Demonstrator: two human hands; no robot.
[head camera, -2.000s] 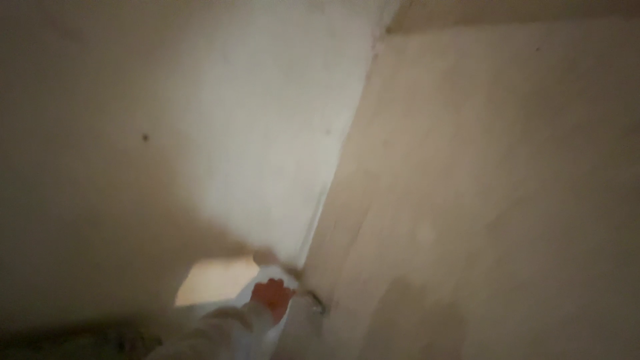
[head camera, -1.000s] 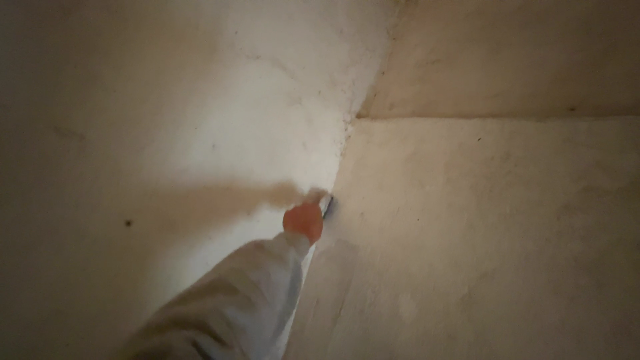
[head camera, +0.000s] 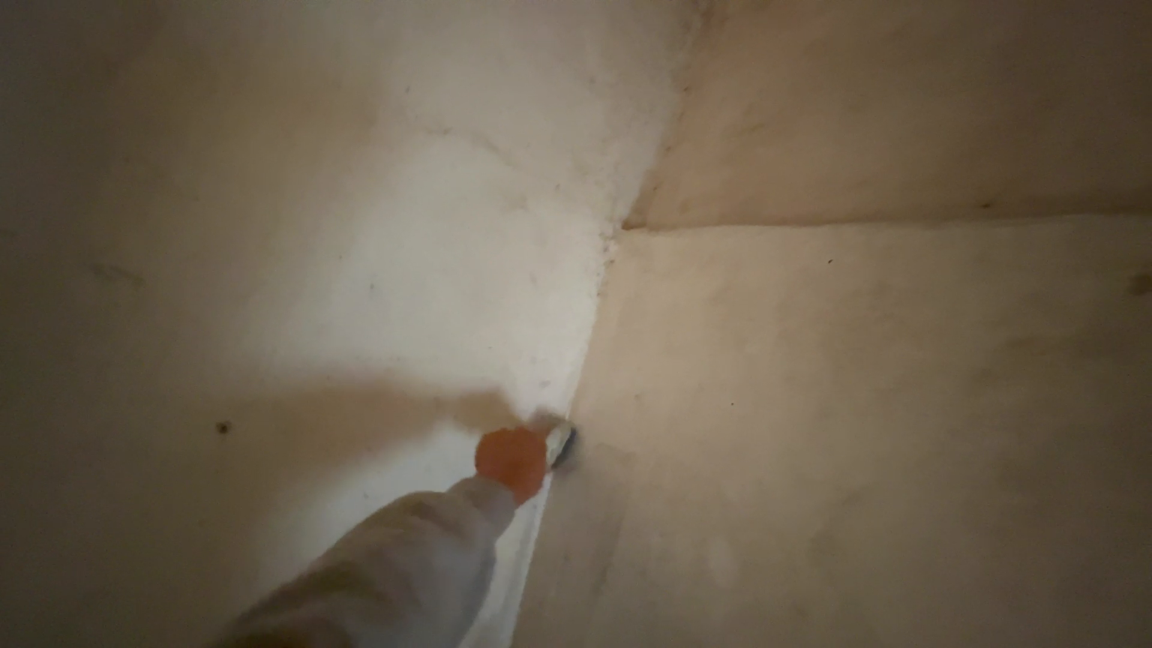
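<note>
My left hand (head camera: 511, 461), reddish in this light, reaches up from the lower left in a pale long sleeve (head camera: 396, 567). It is closed around a small flat-bladed hand tool (head camera: 563, 443), perhaps a putty knife. Only a dark edge and a pale part of the tool show beyond the fingers. The tool lies against the corner seam between a brightly lit pale plastered surface (head camera: 432, 270) and a beige one (head camera: 810, 432). A darker, smoother strip (head camera: 576, 531) runs along the seam below the tool. My right hand is out of view.
A darker brown surface (head camera: 900, 108) meets the other two at a corner, above a crack-like horizontal edge (head camera: 810, 223). The seam is rough near that corner. A small dark spot (head camera: 223, 427) marks the left surface, beside the arm's shadow (head camera: 360, 409).
My left hand has moved up along the seam since the first frame, then slightly back down since the second, with the tool still held. The view has shifted.
</note>
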